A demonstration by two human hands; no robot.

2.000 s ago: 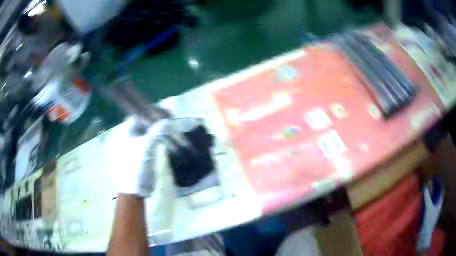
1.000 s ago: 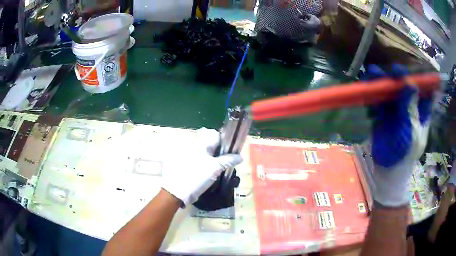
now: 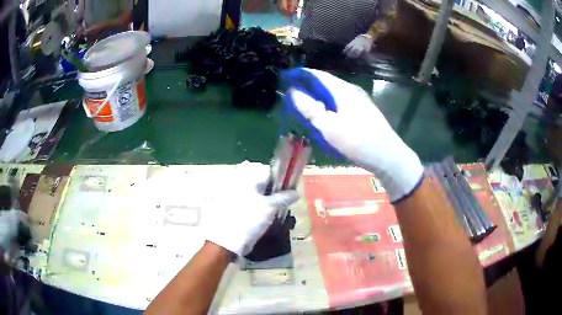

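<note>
My left hand [image 3: 249, 215], in a white knit glove, grips a bundle of silver metal tubes [image 3: 288, 161] held nearly upright. Red shows inside the tubes near their open top. The lower end of the bundle is at a black pad [image 3: 271, 245] on the bench. My right hand [image 3: 348, 117], in a white glove with blue-coated fingers, is just above the tube tops with its fingers curled. No rod shows in it, but its palm side is partly hidden.
More silver tubes [image 3: 463, 200] lie on the pink sheet [image 3: 351, 277] at the right. A white bucket [image 3: 114, 92] and a heap of black parts [image 3: 246, 61] stand on the green surface behind. Another person's gloved hand [image 3: 358, 45] is at the back. Metal posts rise at the right.
My right hand has moved left to above the tube bundle. The red rods it held are no longer seen in it, and red now shows inside the tubes. My left hand keeps its grip.
</note>
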